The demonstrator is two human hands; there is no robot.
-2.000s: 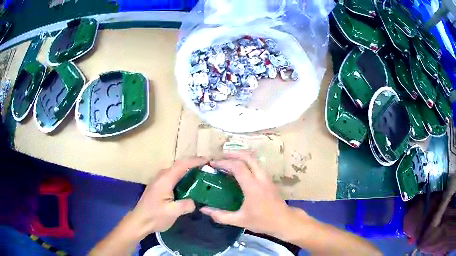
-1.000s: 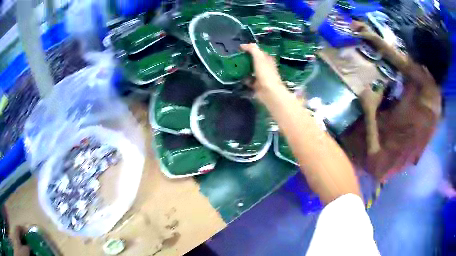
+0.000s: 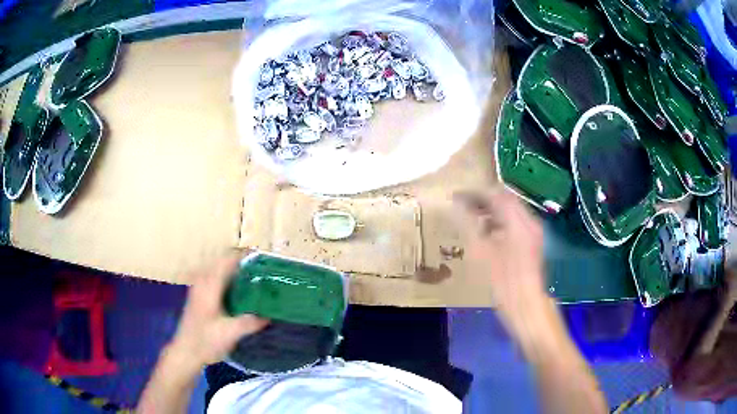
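Note:
My left hand [image 3: 206,323] holds a green housing [image 3: 287,287] by its left side at the bench's front edge, green part up and dark panel toward me. My right hand [image 3: 517,255] is blurred, apart from the housing, over the cardboard at the right; whether it holds anything cannot be told. Small metallic fittings [image 3: 315,89] lie heaped in the rolled-down clear bag [image 3: 404,174]. A small pale dish [image 3: 334,224] stands on the cardboard pad [image 3: 380,255] in front of the bag.
Three green housings lie at the left, one [image 3: 69,154] nearest. A large pile of housings [image 3: 558,89] fills the right, with a pale-rimmed one [image 3: 612,174] at its near side. A red stool [image 3: 81,323] stands below left. Part of a person [image 3: 691,348] shows at the lower right edge.
The view has swung back from the right pile. My right hand no longer holds the housing it held there. My left hand now holds one, and the nearest left-side housing is gone from its place.

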